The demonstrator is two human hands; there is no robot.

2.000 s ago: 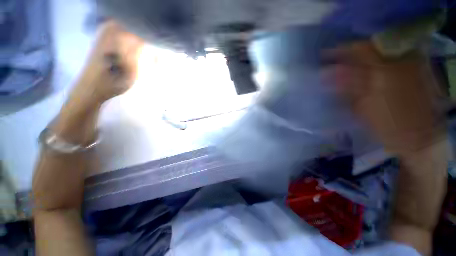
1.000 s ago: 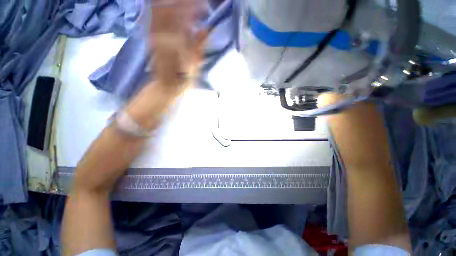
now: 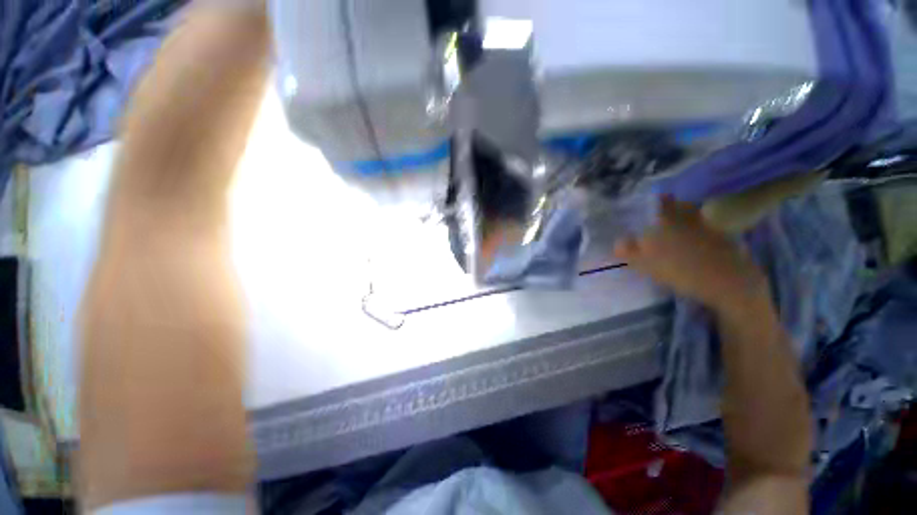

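Note:
A small blue-grey cloth piece lies under the raised-looking metal parts of the white sewing machine head and runs right to my right hand. My right hand is blurred, right of the needle area, with thumb and fingers around the cloth's right end. My left forearm crosses the table's left side and reaches to the top edge; my left hand is cut off or hidden behind the machine head. A small skin-toned patch shows behind the metal parts; I cannot tell what it is.
A ruled grey strip edges the white table. Blue-grey cloth is heaped at upper left, with more at the right. Purple cloth drapes over the machine. A red basket is below the edge. A dark object is at far left.
The view has tilted and moved closer to the machine. My left arm has reached farther up, taking the hand from sight. My right hand has come out from behind the machine parts, with cloth.

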